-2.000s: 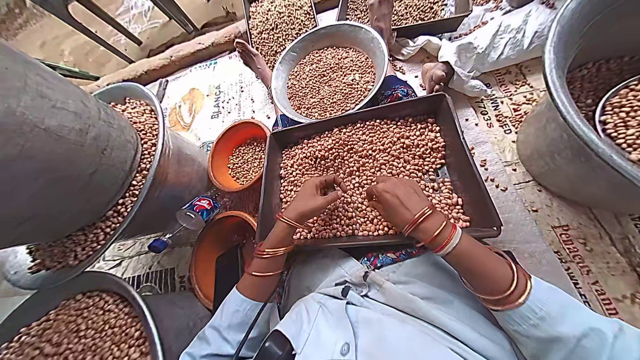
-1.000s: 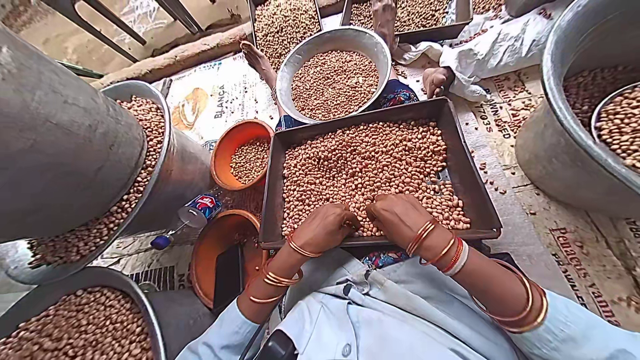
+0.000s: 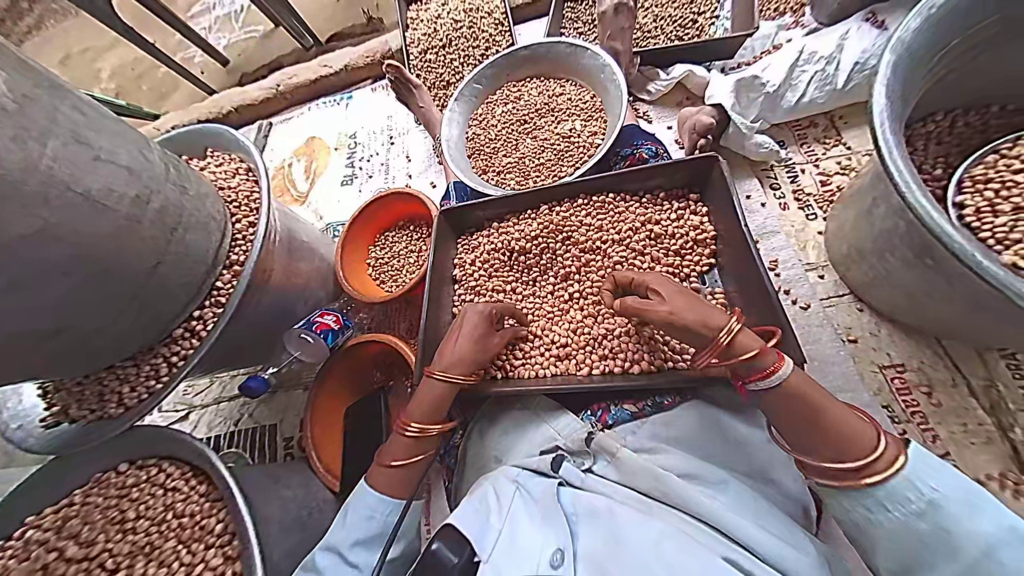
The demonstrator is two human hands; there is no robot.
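Note:
A dark metal tray (image 3: 760,264) lies across my lap, spread with shelled nuts (image 3: 576,248) that look like peanuts. Over the tray's near left part is my left hand (image 3: 480,340), its fingers curled at the nuts; whether it pinches one is hidden. My right hand (image 3: 660,302) is above the nuts right of centre, thumb and forefinger drawn together, and I cannot tell if a nut is between them. Left of the tray stands an orange bowl (image 3: 352,256) with some nuts in it. A second orange bowl (image 3: 320,408) nearer me holds a dark flat object (image 3: 364,436).
Beyond the tray stands a metal basin (image 3: 456,128) of nuts, beside another person's feet (image 3: 700,128). Large metal tubs flank me at left (image 3: 296,248) and right (image 3: 864,208). A plastic bottle (image 3: 308,344) lies by the bowls. Further nut trays (image 3: 720,48) are at the back.
My hands were close together at the tray's near edge a second ago. Now they are apart, the left hand further left and the right hand further forward and to the right.

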